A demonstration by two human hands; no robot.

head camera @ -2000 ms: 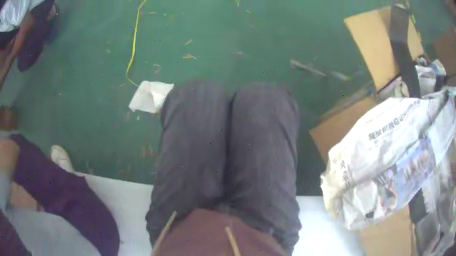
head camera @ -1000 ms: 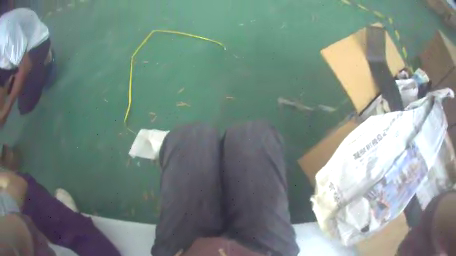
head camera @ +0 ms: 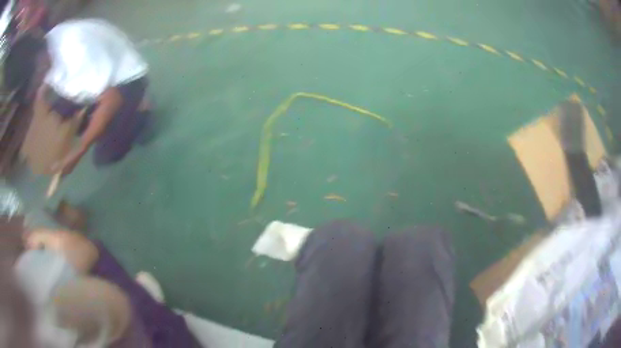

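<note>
Neither of my hands can be made out. A large crumpled sheet of printed newspaper [head camera: 555,289] lies at the lower right, blurred and cut off by the right edge. A dark flat strip [head camera: 579,163] sticks up behind it, against a tan carton flap [head camera: 538,160]. Another brown cardboard flap [head camera: 507,268] shows left of the newspaper. The inside of the carton is hidden by the newspaper.
My knees [head camera: 374,285] are at lower centre, a white scrap [head camera: 281,240] beside them. A bent yellow strap [head camera: 265,146] lies on the green floor [head camera: 422,170]. A crouching person [head camera: 95,61] handles cardboard at upper left. Another person's purple-clad leg [head camera: 146,309] is close at lower left.
The view has tilted up and turned left, so the newspaper and carton sit further right and lower. More of the crouching person and the dashed floor line shows. A dark sleeve-like shape at lower right has mostly gone.
</note>
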